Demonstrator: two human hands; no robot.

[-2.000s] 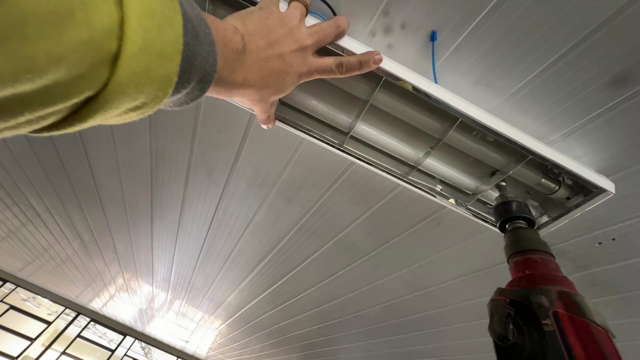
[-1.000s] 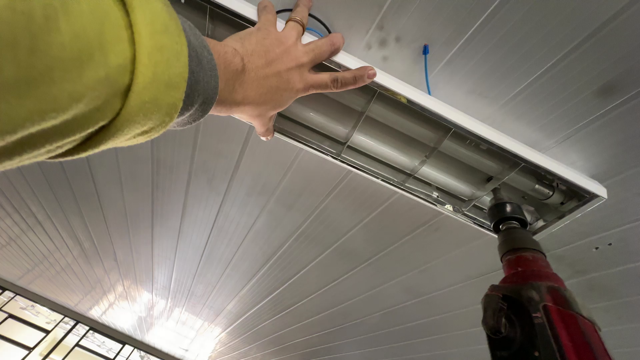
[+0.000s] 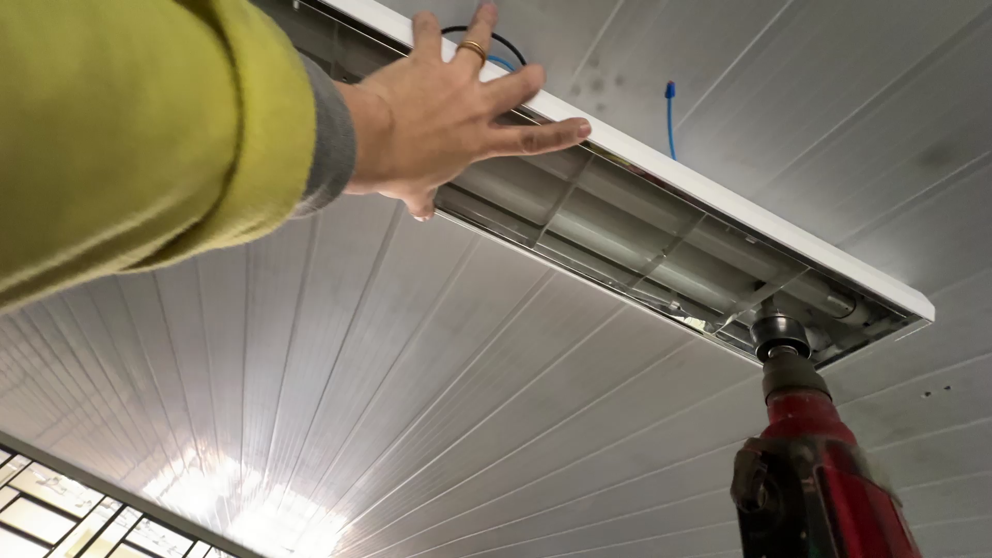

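Observation:
My left hand (image 3: 457, 116), in a yellow sleeve with a grey cuff and with a ring on one finger, is spread across a fluorescent light fixture (image 3: 744, 205) on the ceiling. No object is gripped in it. The fixture has a white frame, a metal louvre grid and tubes (image 3: 589, 217) inside. A red and black power drill (image 3: 821, 465) points up from the lower right, its chuck (image 3: 780, 337) at the fixture's right end; the bit's tip is hidden there. My right hand is outside the frame.
The ceiling (image 3: 387, 333) is of pale panels with long seams. A blue wire (image 3: 670, 120) with a capped end hangs beside the fixture, and a black wire (image 3: 496, 37) loops behind my left fingers. A window with dark bars (image 3: 70, 504) is at the lower left.

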